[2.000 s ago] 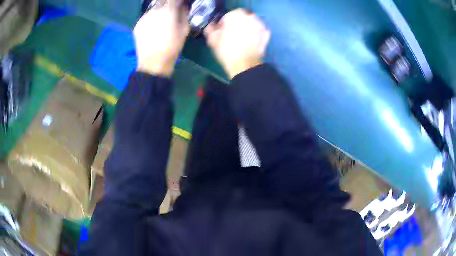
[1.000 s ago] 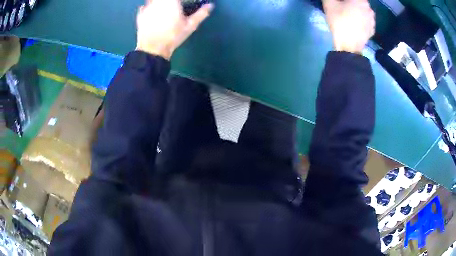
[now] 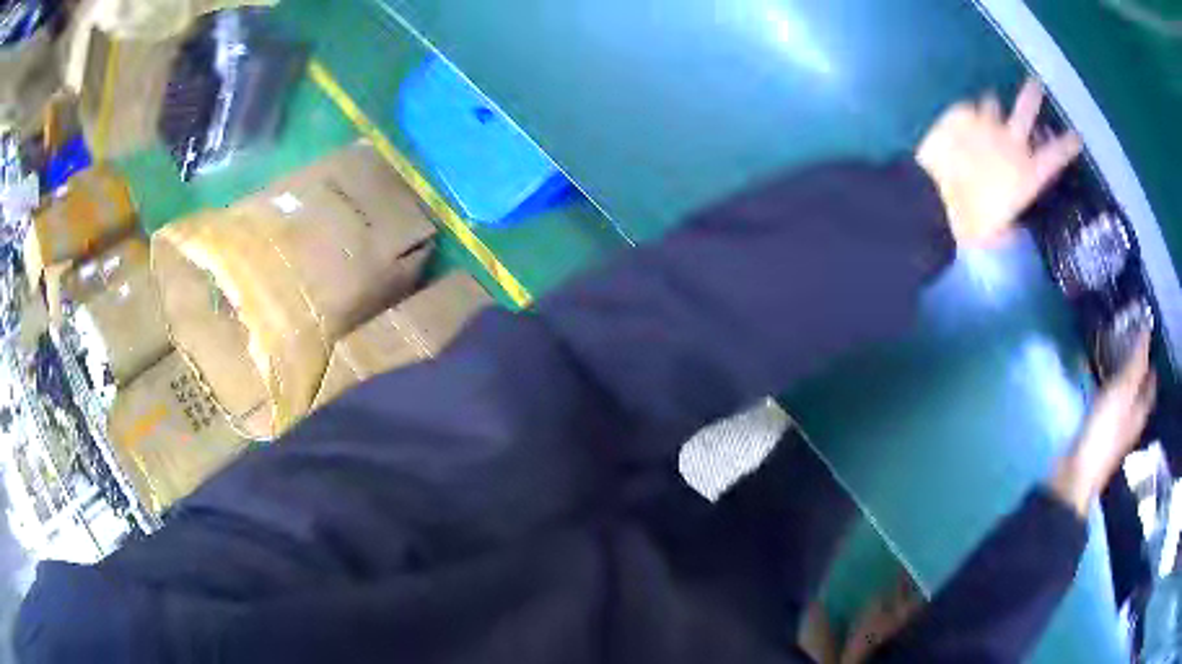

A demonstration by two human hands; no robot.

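Two round black camera housings (image 3: 1091, 250) with pale, shiny insides lie side by side at the bench's back edge on the right. My left hand (image 3: 992, 169) is just up-left of the upper housing, over a dark part, with its fingers spread. My right hand (image 3: 1112, 426) reaches up from below, its fingertips at the lower housing (image 3: 1124, 335). Blur hides whether those fingers grip it. The small parts inside the housings cannot be made out.
The green bench (image 3: 674, 78) has a pale metal rail (image 3: 1082, 123) behind it. White and dark equipment (image 3: 1150, 486) stands at the right rim. A blue stool (image 3: 473, 149) and brown cartons (image 3: 350, 234) are on the floor at left.
The view has turned and shifted. Both hands have moved to the two housings at the bench's back edge. The dark item by my left hand a second ago is no longer seen there.
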